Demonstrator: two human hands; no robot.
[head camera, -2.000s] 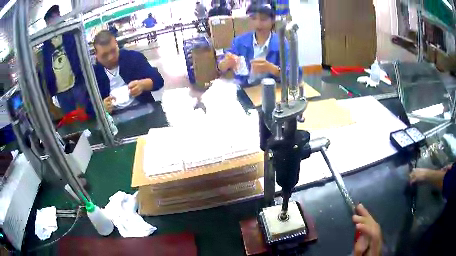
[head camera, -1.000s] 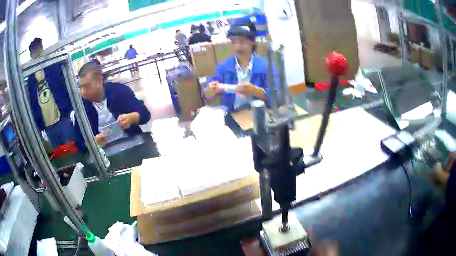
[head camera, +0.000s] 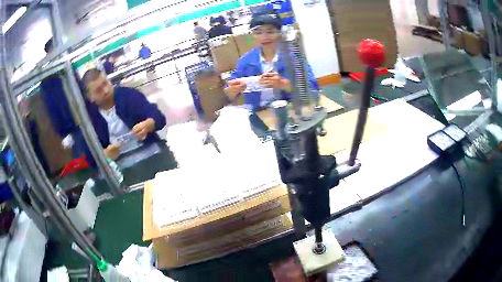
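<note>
The black hand-lever press (head camera: 311, 182) stands upright at centre right. Its lever is raised, with the red ball knob (head camera: 371, 53) at the top. The pale square press pad (head camera: 319, 252) hangs under the ram above the reddish-brown base (head camera: 289, 271). A square lamp unit with a pale dotted face (head camera: 352, 265) lies at an angle at the pad's right, partly cut off by the lower edge. Neither of my hands shows in the picture.
A lens stack (head camera: 220, 187) on cardboard layers stands left of the press. White cloth (head camera: 137, 265) and a green-nozzled bottle (head camera: 103, 266) lie lower left. Lamp units with a cable (head camera: 447, 139) sit at right. Two people opposite hold clear sheets.
The lever has swung from low to raised, and my right hand has left it and the picture. The lamp unit has moved from under the pad to its right. The camera view has shifted.
</note>
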